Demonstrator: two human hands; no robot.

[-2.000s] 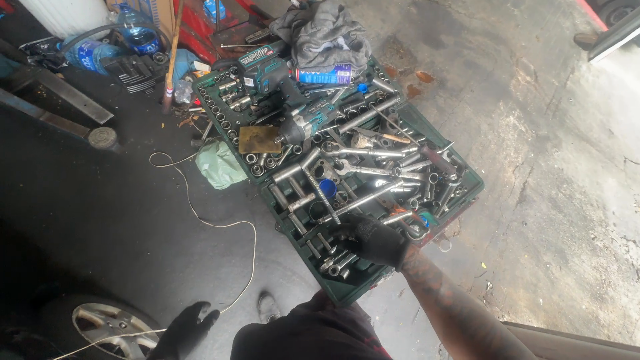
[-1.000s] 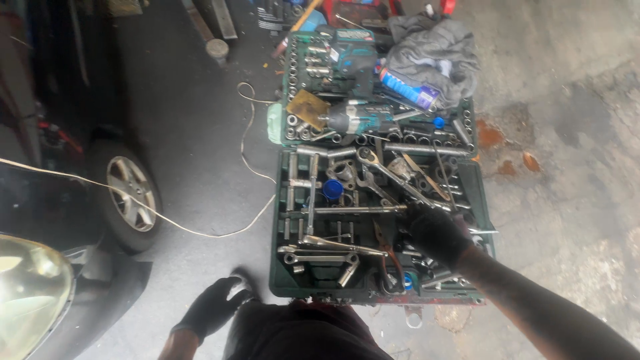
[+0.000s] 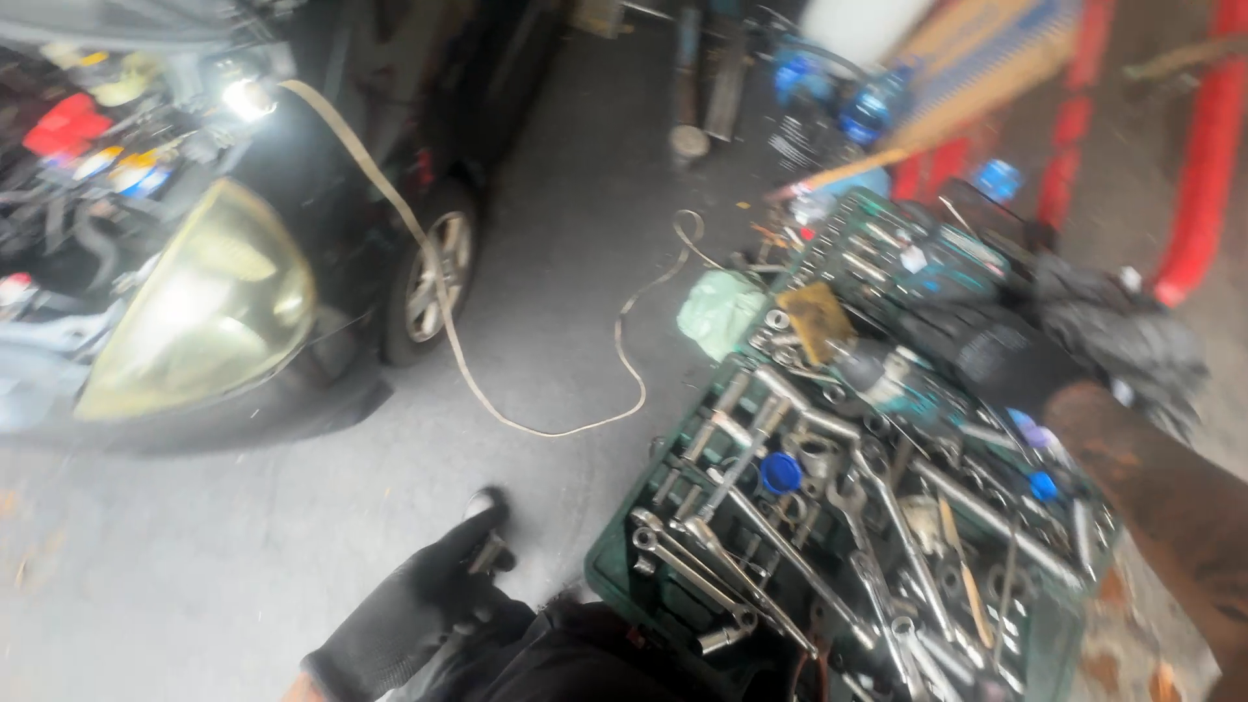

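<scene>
My left hand [image 3: 419, 609], in a black glove, is at the bottom, left of the green tool case [image 3: 609, 556]; a small metal piece [image 3: 486, 554], perhaps a socket, shows between its fingers. At the upper right my gloved right hand [image 3: 985, 351] is closed around the handle area of a teal and black cordless power tool [image 3: 892, 380], which lies across the case; the fingers are blurred. Combination wrenches [image 3: 702, 575], ratchets, sockets and a blue cap [image 3: 781, 473] fill the near half of the case. A brownish flat piece [image 3: 817, 320] lies by the tool's front end.
At left stands a dark car with a headlight [image 3: 210, 307], exposed engine bay and front wheel [image 3: 441, 278]. A pale cord [image 3: 561, 432] runs from the lit engine bay across the floor. A green plastic bag [image 3: 720, 312], grey cloth [image 3: 1121, 331] and red metal frame [image 3: 1204, 156] surround the case.
My right hand has moved from the wrenches in the near half of the case up to the cordless power tool. The view has swung left, showing more of the car.
</scene>
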